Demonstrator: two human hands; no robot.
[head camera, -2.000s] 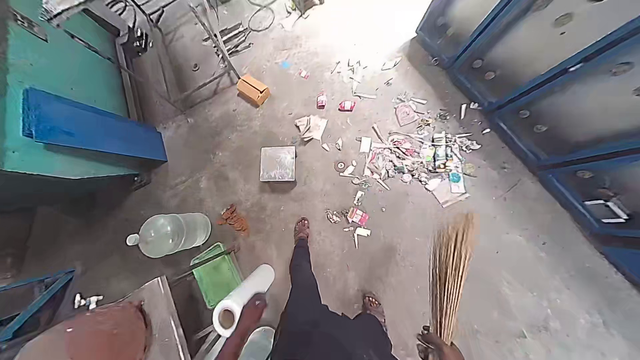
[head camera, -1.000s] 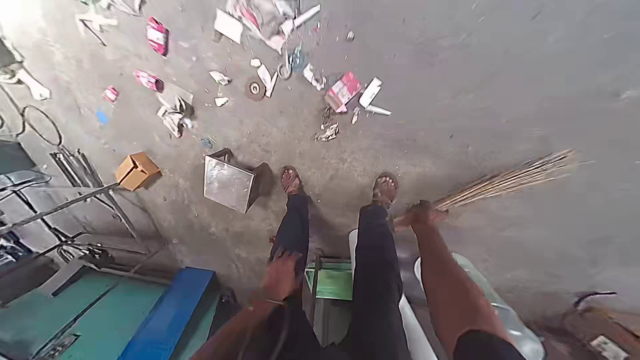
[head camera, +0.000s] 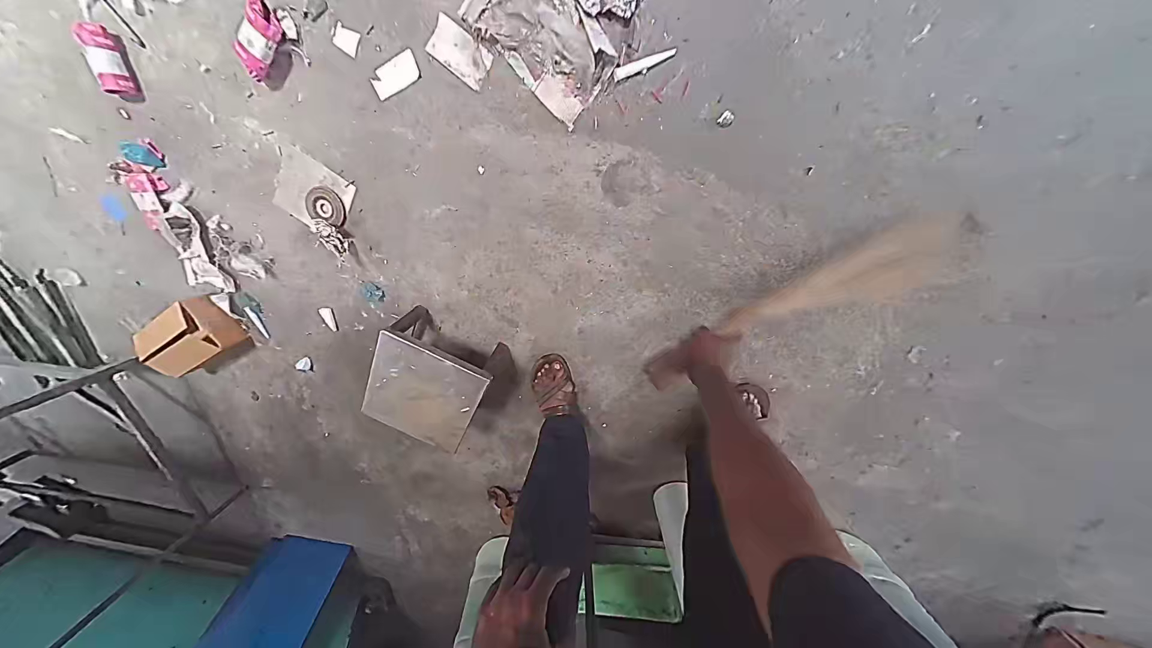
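My right hand (head camera: 706, 351) grips the handle end of a straw broom (head camera: 855, 274), whose blurred bristles fan out to the right over the concrete floor. My left hand (head camera: 522, 598) rests on my left thigh at the bottom, and no object shows in it. Left of my sandalled foot (head camera: 552, 382) stands a low metal stool (head camera: 427, 391) with a square top. Loose litter lies at the upper left and top: pink and white wrappers (head camera: 258, 40), scraps of paper (head camera: 396, 74), a crumpled plastic sheet (head camera: 540, 45) and a small wheel (head camera: 325, 206) on a piece of card.
A cardboard box (head camera: 191, 336) sits at the left beside metal rods (head camera: 45, 315) and a metal frame (head camera: 144, 432). A blue panel (head camera: 279, 594) borders the lower left. Behind my legs are a green tray (head camera: 634, 589) and pale containers. A black curved thing (head camera: 1066, 612) is at the lower right.
The view has turned strongly. My left hand, on a white roll two seconds ago, now rests on my thigh. The broom, upright in the first frame, now slants out to the right, blurred.
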